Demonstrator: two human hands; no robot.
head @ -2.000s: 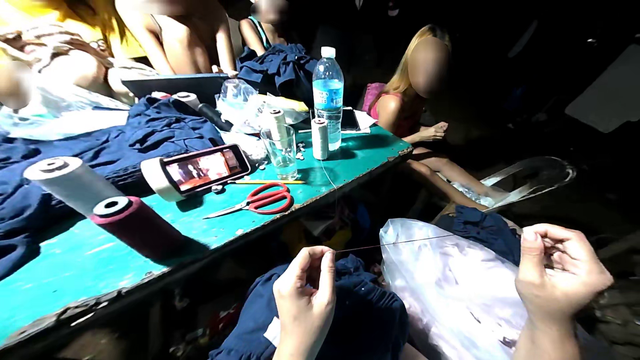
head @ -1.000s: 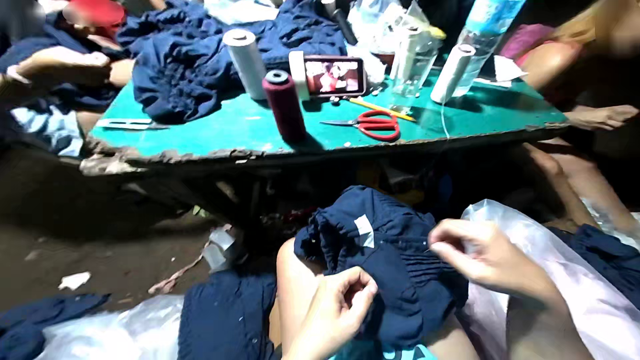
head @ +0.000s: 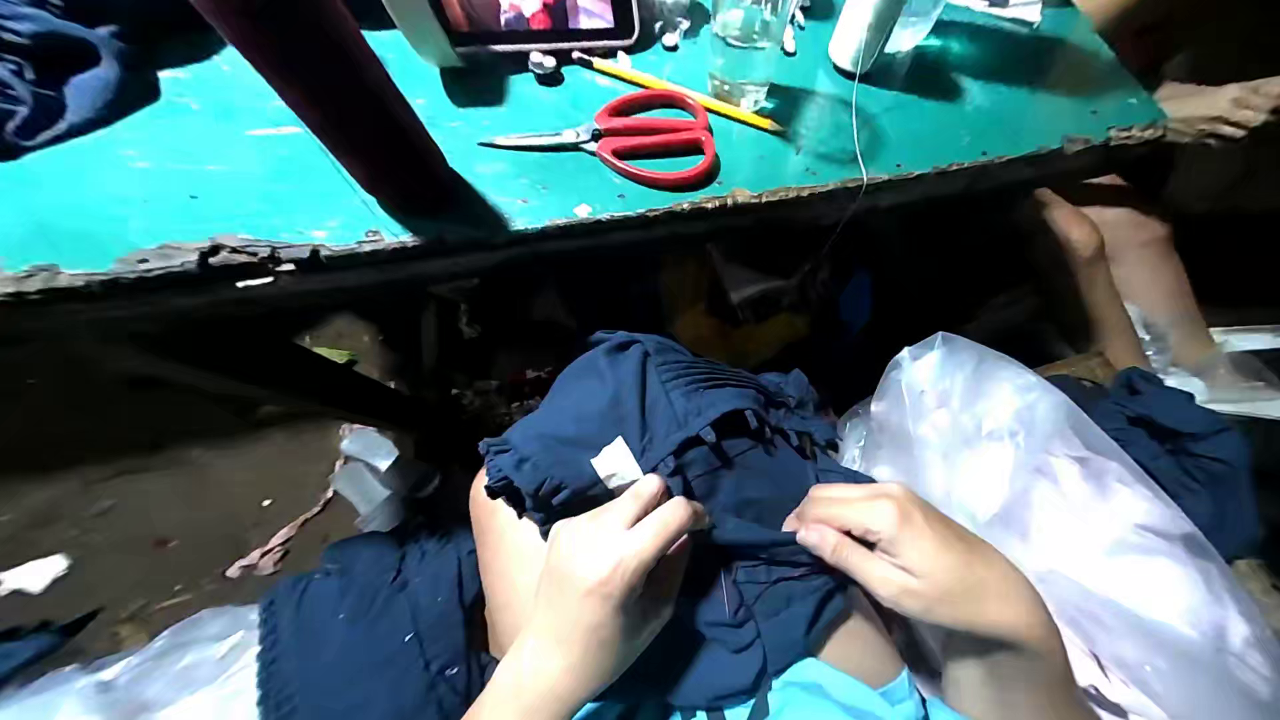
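A navy blue gathered garment (head: 640, 400) lies over my lap, with a small white tag (head: 617, 464) on it. My left hand (head: 615, 570) pinches its cloth just below the tag. On the right, my right hand (head: 910, 560) grips a fold of the same garment between thumb and fingers. Whether a needle is in either hand cannot be seen. Red-handled scissors (head: 655, 138) rest on the green table (head: 250, 190) beyond, beside a yellow pencil (head: 690, 93). White thread (head: 858, 130) runs from a white spool (head: 865, 35) over the table edge.
A maroon thread cone (head: 330, 100) stands at the table's left, near a phone (head: 540, 22) and a drinking glass (head: 745, 50). A clear plastic bag (head: 1050, 500) bulges at my right. More navy cloth (head: 370, 630) lies at my left. Another person's hand (head: 1215, 108) is at far right.
Two seconds ago my hands were raised apart with a thread between them; now both are down on the garment, holding its cloth. The view has tilted down toward my lap.
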